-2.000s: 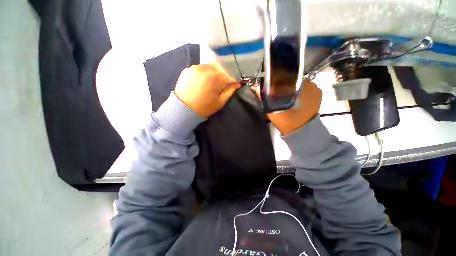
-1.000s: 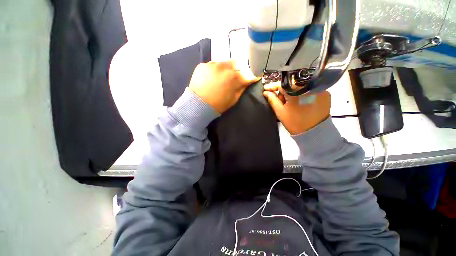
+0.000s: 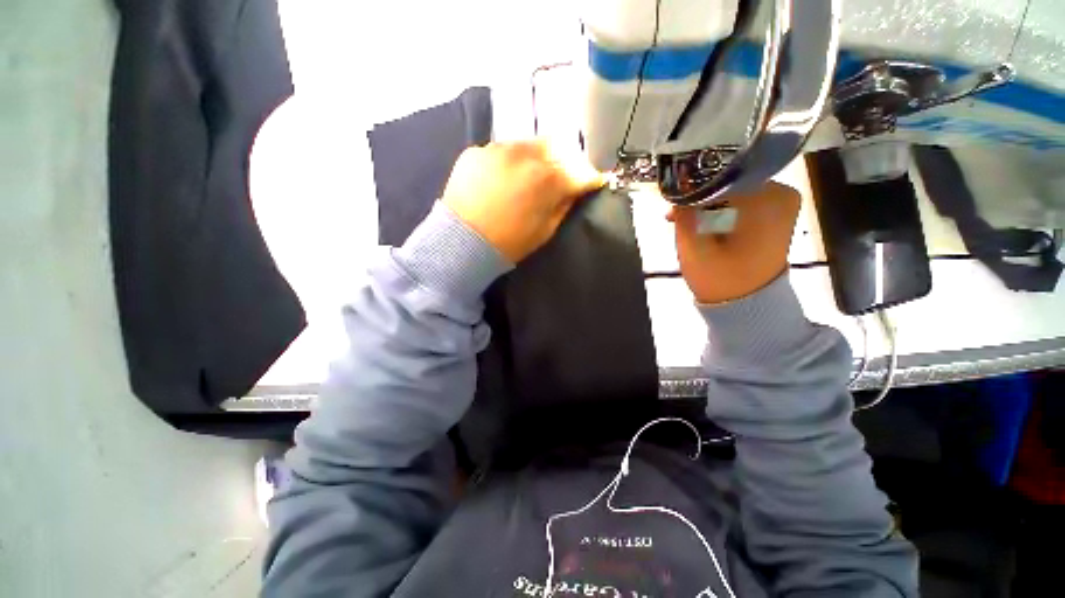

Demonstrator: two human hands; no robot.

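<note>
A black cloth panel (image 3: 578, 315) runs from the presser foot and needle area (image 3: 631, 173) down over the table's front edge to my lap. Its shaped end (image 3: 415, 164) lies on the table left of my left hand. My left hand (image 3: 514, 199) pinches the panel's edge with its fingertips just left of the presser foot. My right hand (image 3: 738, 240) is right of the panel, apart from it, just below the sewing machine head (image 3: 677, 88). Its fingertips are partly hidden by the machine, so I cannot tell whether they hold anything.
Large black cloth (image 3: 199, 234) drapes over the table's left side. A smartphone (image 3: 870, 240) with a white cable lies right of my right hand, with a dark strap (image 3: 981, 222) beyond it. A white earphone wire (image 3: 625, 467) hangs on my sweatshirt. A blue item (image 3: 1007, 426) is below the table.
My right hand has let go of the panel's edge and moved right, away from it. My left hand stays at the edge by the presser foot. The view has shifted since the earliest frame.
</note>
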